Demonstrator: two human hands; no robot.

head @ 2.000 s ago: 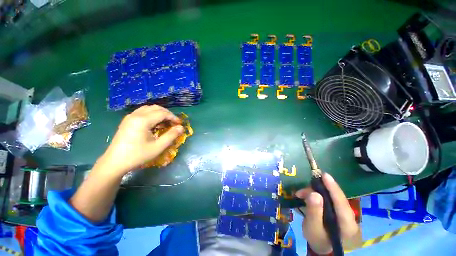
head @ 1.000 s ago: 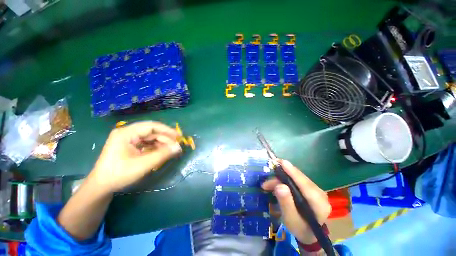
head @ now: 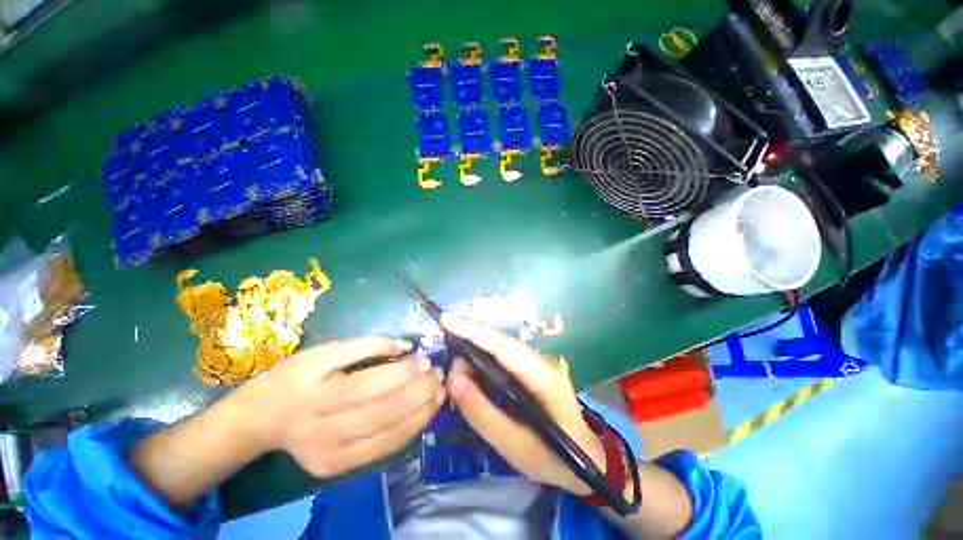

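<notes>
My right hand (head: pixel 517 401) holds the black soldering iron (head: pixel 528 413), its thin metal tip pointing up and left. My left hand (head: pixel 343 406) is beside it, fingertips pinched together near the iron over the panel's upper left; what it pinches is hidden. The blue PCB panel being worked (head: pixel 454 454) lies at the bench edge, mostly covered by my hands, with orange tabs showing at its right edge under glare. The pile of orange flex cables (head: pixel 253 322) lies left of the hands.
A stack of bare blue panels (head: pixel 216 169) is at upper left, a finished panel (head: pixel 491 111) at top centre. The fume fan (head: pixel 641 164) and white tub (head: pixel 755 240) are at right. A plastic bag (head: pixel 40 306) is at far left. A blue sleeve (head: pixel 908 311) shows at right.
My left hand has moved right from the flex cable pile to the panel, uncovering the pile. My right hand with the iron has come left beside it. The whole view has shifted.
</notes>
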